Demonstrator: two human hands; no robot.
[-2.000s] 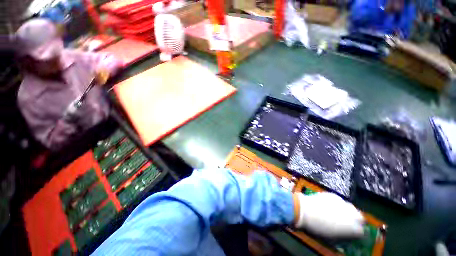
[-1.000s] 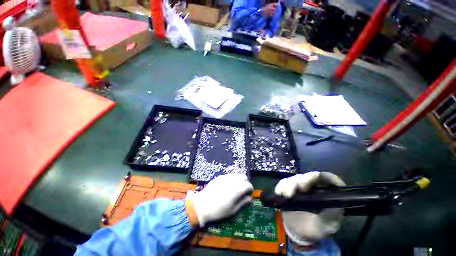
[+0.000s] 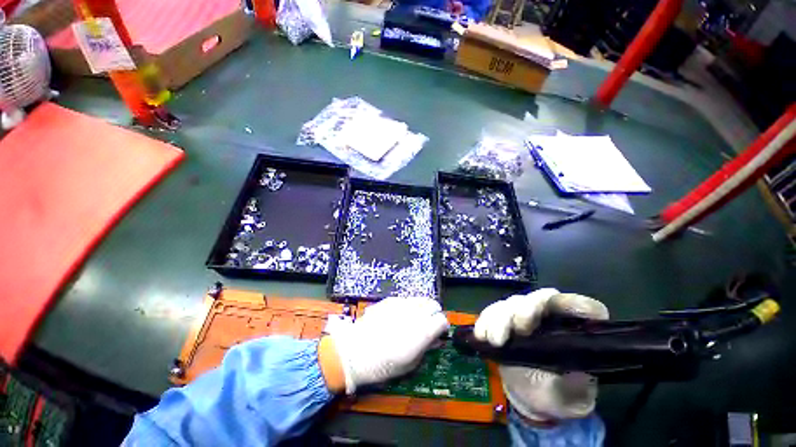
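My right hand (image 3: 545, 349), in a white glove, grips the black electric screwdriver (image 3: 611, 345), which lies nearly level with its tip pointing left. My left hand (image 3: 393, 342), also gloved, has its fingertips together at the screwdriver's tip; whether they pinch a small part is hidden. Both are over the green circuit board (image 3: 449, 375), which sits in the right part of the orange-brown fixture (image 3: 436, 407). The fixture's left plate (image 3: 253, 325) holds no board in its visible part.
Behind the fixture stand the left tray (image 3: 292, 218) with metal parts, the middle tray (image 3: 388, 240) with screws and the right tray (image 3: 480, 229). A red foam mat (image 3: 78, 192) lies left. Plastic bags, a clipboard (image 3: 593, 163) and a pen (image 3: 567, 220) lie beyond; red posts stand right.
The view has swung right from the neighbouring worker and the foam mat. My left hand has stayed over the board. The screwdriver in my right hand came into view and remains at the left fingertips.
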